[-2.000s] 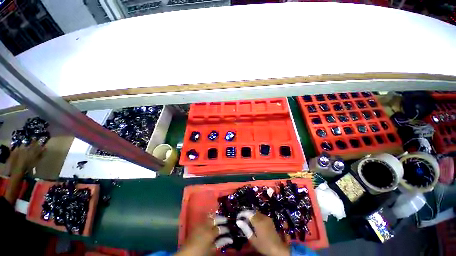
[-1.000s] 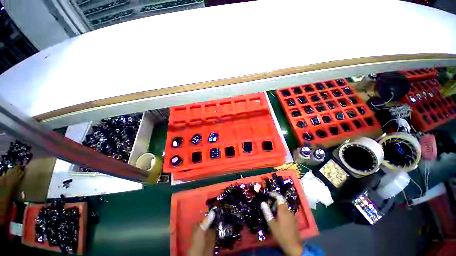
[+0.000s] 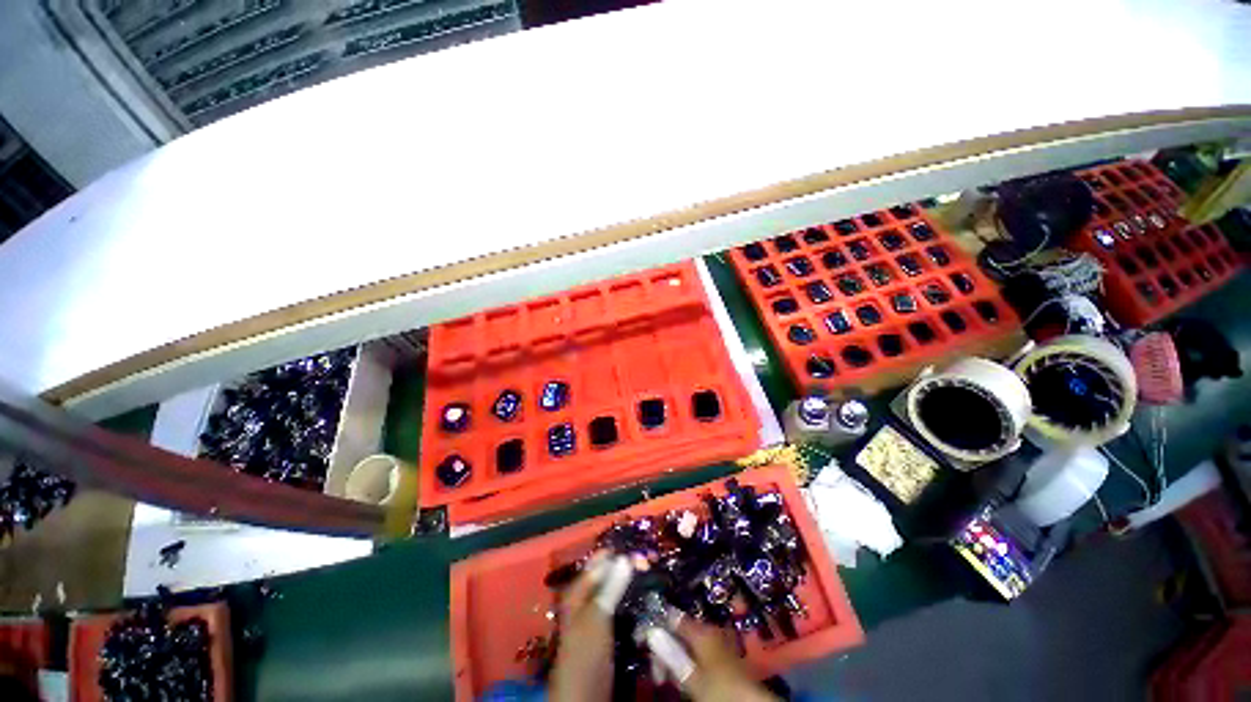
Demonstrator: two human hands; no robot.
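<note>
The open orange-red parts tray (image 3: 487, 603) lies nearest me with a heap of glossy black parts (image 3: 748, 562) in its middle and right. My left hand (image 3: 587, 624) and my right hand (image 3: 693, 658) are close together over the heap's left part, with white finger cots on the fingertips. A small dark, silvery piece shows between the fingertips; it is blurred, and I cannot tell which hand grips it. Behind stands the orange-red compartment tray (image 3: 638, 370) with a front row of dark pieces and three more behind its left part.
A fuller compartment tray (image 3: 878, 359) stands right. Nearer are two small jars (image 3: 833, 414), a box of pale bits (image 3: 899, 464), crumpled white tissue (image 3: 851, 514) and two cream rings (image 3: 1018, 409). Left are a white bin (image 3: 360, 412), a metal upright (image 3: 206, 483) and a small parts tray (image 3: 220, 645).
The view has shifted, and the bench things sit differently in it. My hands have come together at the heap's left part after being spread apart one second ago.
</note>
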